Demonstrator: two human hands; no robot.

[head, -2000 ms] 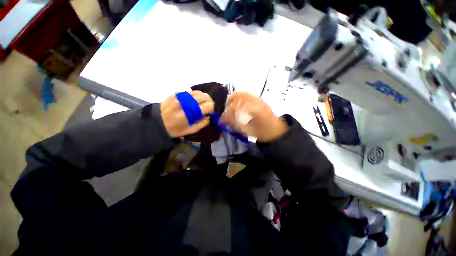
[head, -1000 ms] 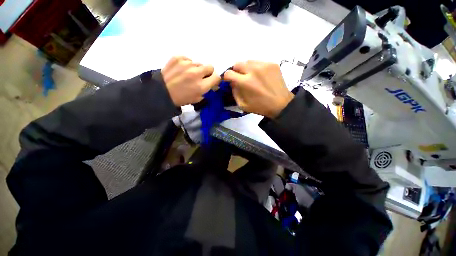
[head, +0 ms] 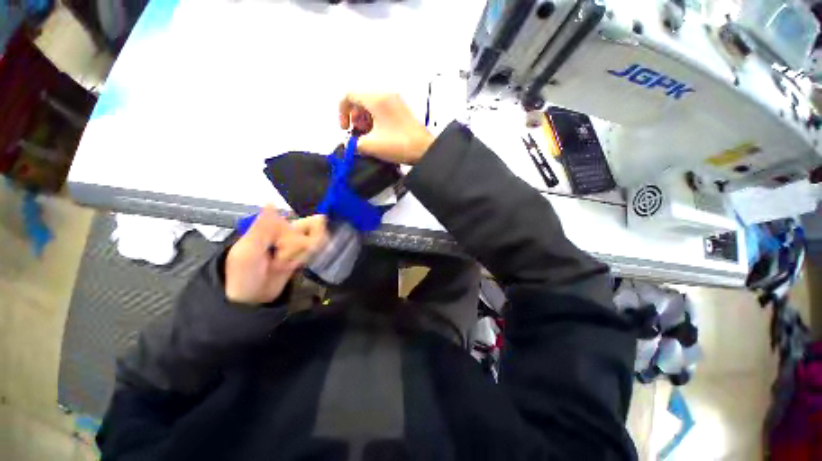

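A bundle of dark cut pieces (head: 302,180) lies at the front edge of the white table, with a grey-and-white striped part (head: 336,255) hanging over the edge. A royal-blue tie strip (head: 348,203) runs around the bundle and is knotted or crossed on top. My right hand (head: 383,129) is above the bundle, fingers closed on the upper end of the strip, which is stretched upward. My left hand (head: 269,256) is blurred, at the lower left of the bundle; blue strip shows beside its fingers, which look closed on it.
The sewing machine (head: 685,117) stands at the right. Black thread snips (head: 541,160) and a dark keypad object (head: 581,151) with an orange edge lie before it. White fabric (head: 149,239) hangs below the table's left edge. Grey and black pieces (head: 665,333) are piled below right.
The bundle now rests over the table edge. My hands, close together one second ago, have moved apart: the left down and left, the right up, with the blue strip stretched. The view has shifted.
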